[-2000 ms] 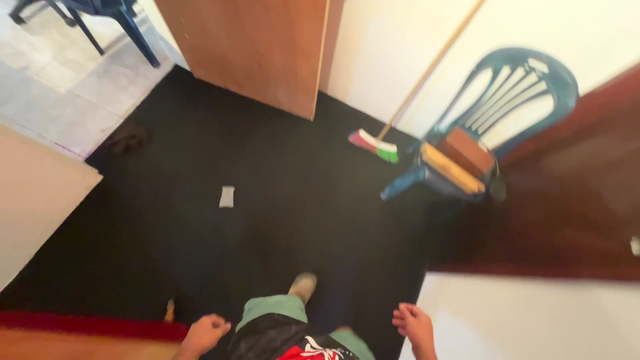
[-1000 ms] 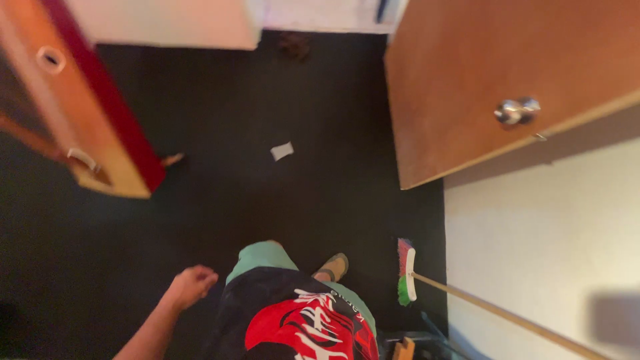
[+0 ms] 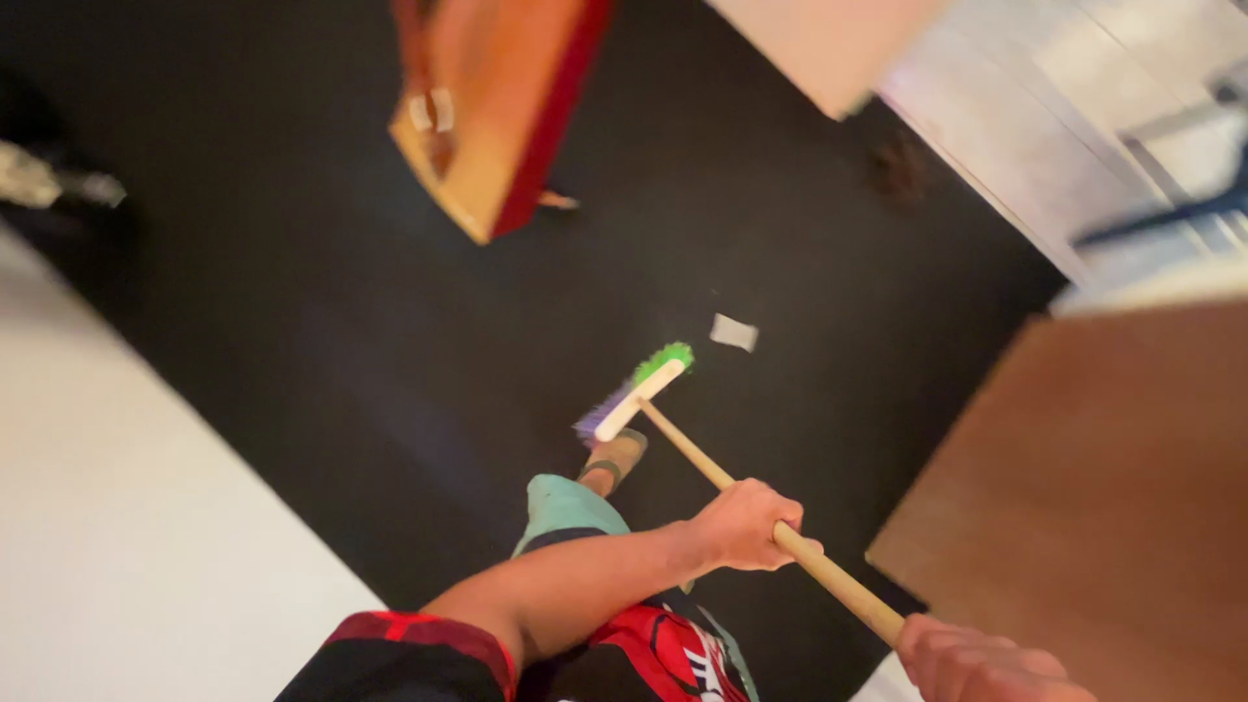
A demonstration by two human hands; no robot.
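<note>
Both my hands grip the wooden handle of a push broom. My left hand is closed around the middle of the handle, with my forearm crossing in front of my body. Farther up, at the lower right, my right hand holds the handle near its upper part, partly cut off by the frame edge. The broom head has a white block with green and purple bristles and lies just beyond my sandalled foot. A small white piece of litter rests on the dark floor, right of the green bristles and apart from them.
An orange-brown wooden piece of furniture with a red edge stands at the top. A brown door panel is at the right, a pale wall or panel at the left. A dark brown clump lies near the light tiled floor.
The broom, which leaned by the wall near the chair, is now in both my hands, its head out over the floor in front of me. The view has swung round strongly.
</note>
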